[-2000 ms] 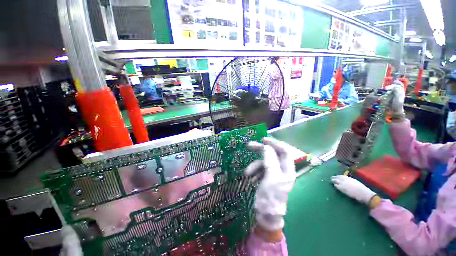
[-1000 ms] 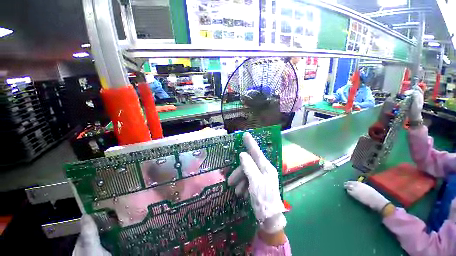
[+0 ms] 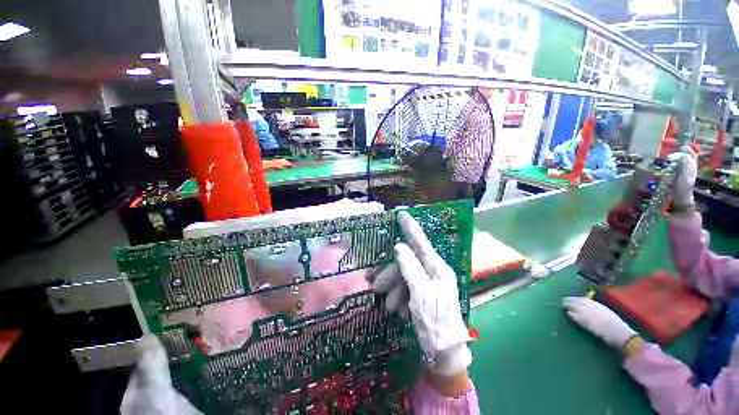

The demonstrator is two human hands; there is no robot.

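A large green circuit board (image 3: 300,324) is tilted upright in front of me, its solder side with bare silvery-pink areas facing me. My left hand (image 3: 154,381), in a white glove, grips its lower left edge and is cut off by the bottom of the picture. My right hand (image 3: 425,300), also white-gloved, lies over the right part of the solder side with its index finger pointing up to the top edge. Its fingers are apart and hold nothing that I can see. Two silver metal brackets (image 3: 101,354) stick out at the board's left.
At right a person in pink sleeves (image 3: 660,373) holds another board (image 3: 620,231) by an orange foam pad (image 3: 660,304) on the green bench (image 3: 519,348). A foam pad with a white top (image 3: 494,255) lies behind my board. Red-wrapped posts (image 3: 215,170) and a fan (image 3: 429,150) stand beyond.
The board has come more upright and fully into view. My right hand has moved from beside the top right corner onto the board's face. The view has turned slightly left.
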